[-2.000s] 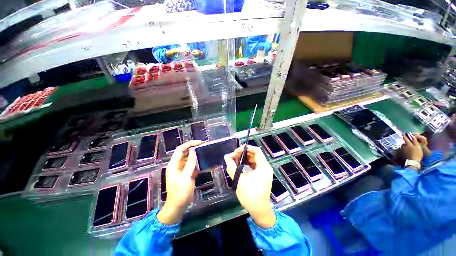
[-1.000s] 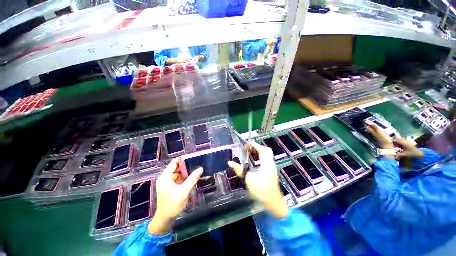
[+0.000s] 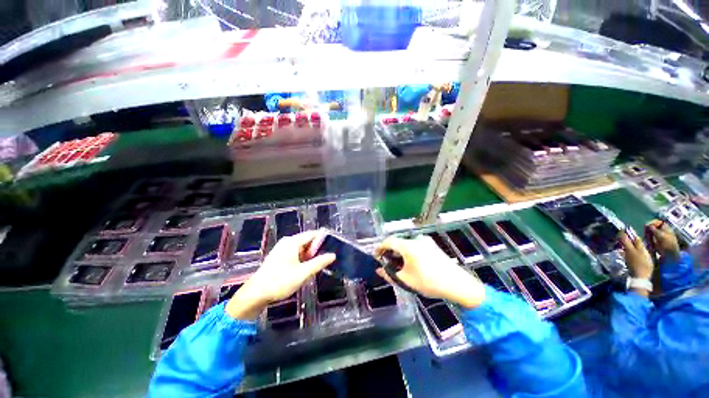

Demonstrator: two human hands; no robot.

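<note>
My left hand (image 3: 291, 268) is shut on the left end of a pink-edged phone (image 3: 351, 259), its dark face up and tilted, above the main clear tray. My right hand (image 3: 420, 268) touches the phone's right end with its fingers. A dark thin tool, probably tweezers (image 3: 396, 277), shows under the right fingers; its tip is hidden. The main clear blister tray (image 3: 354, 319) below holds several pink-edged phones in two rows.
A neighbouring tray of phones (image 3: 476, 272) lies to the right, a tray stack (image 3: 109, 291) to the left. A white shelf (image 3: 256, 74) with an upright post (image 3: 459, 124) and a blue bin (image 3: 379, 27) stands ahead. Another person's hands (image 3: 639, 256) work at the far right.
The phone has tilted, its right end now lower. My right hand has turned over, so the tool no longer points up. The whole view has shifted, with the scene now further right and lower.
</note>
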